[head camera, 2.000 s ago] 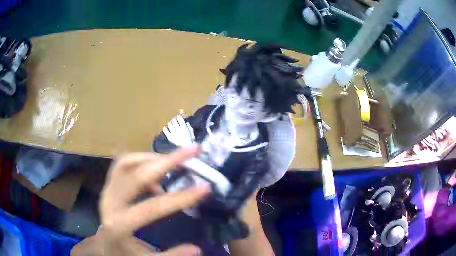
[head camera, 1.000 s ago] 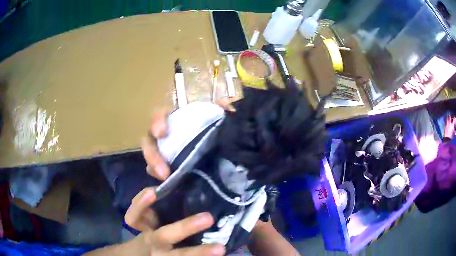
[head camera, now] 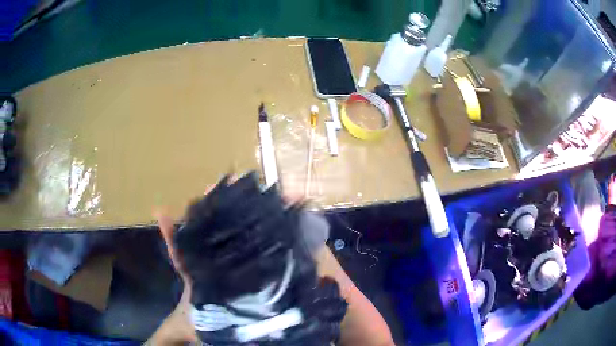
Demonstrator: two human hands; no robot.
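The figure (head camera: 236,236) is blurred and held over my lap, at the lower middle, with its spiky black hair up. Its dark coat and pale arms show at the bottom edge. A small grey-white part shows at its right side. My left hand (head camera: 177,260) is at the figure's left side, a finger pointing up and the rest partly hidden. My right hand (head camera: 295,194) is mostly hidden behind the figure. Its forearm comes up from the lower right.
On the bench (head camera: 162,128) lie a white dark-tipped tool (head camera: 268,152), a paintbrush (head camera: 311,149), a tape roll (head camera: 365,116) and a phone (head camera: 331,67). A mallet-like tool (head camera: 420,165) overhangs the front edge by a purple-blue bin (head camera: 500,324). A bottle (head camera: 400,59) stands behind.
The figure has moved left and turned so its hair points up and its white hat no longer shows clearly. My left hand's fingers have left the hat. The view has shifted.
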